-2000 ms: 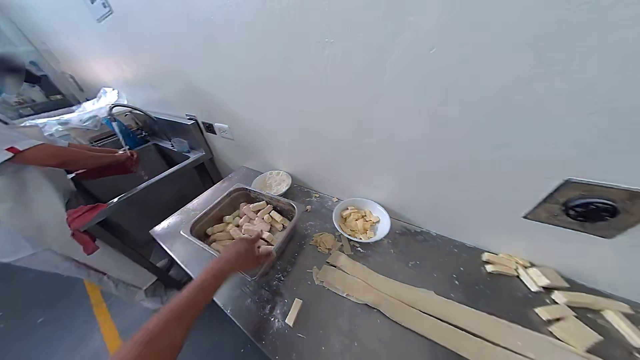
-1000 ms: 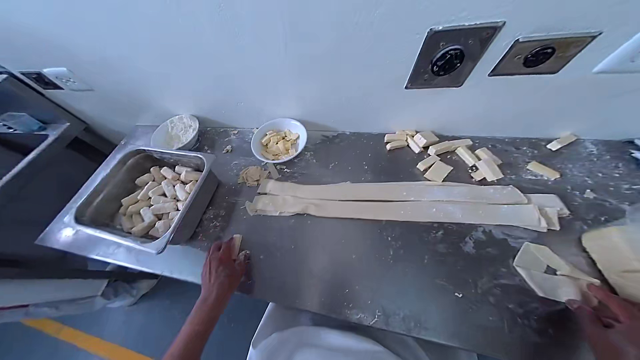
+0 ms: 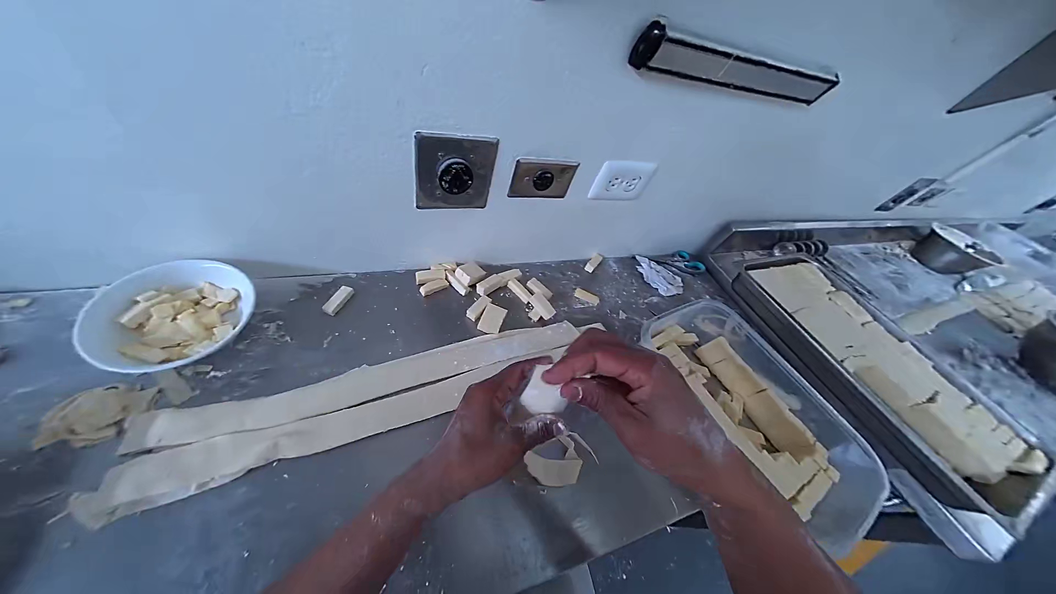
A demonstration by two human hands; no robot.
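Both of my hands meet over the steel table, around a small piece of white dough. My left hand cups it from the left, and the fingertips of my right hand pinch its right side. Just below them a dough strip hangs or lies curled; whether it joins the held piece is hidden. Two long flat dough strips run side by side to the left. Cut cheese sticks lie loose behind my hands. A plastic container of cheese blocks stands beside my right forearm.
At the left stands a white bowl of cheese pieces, with a crumpled dough scrap in front of it. Teal-handled scissors lie near the wall. A long metal tray of blocks and a metal pot are at the right.
The view has swung right. My hands, apart one second ago at the table's front edge and by the dough at the right, have come together around the dough piece. The filled metal pan has left the view.
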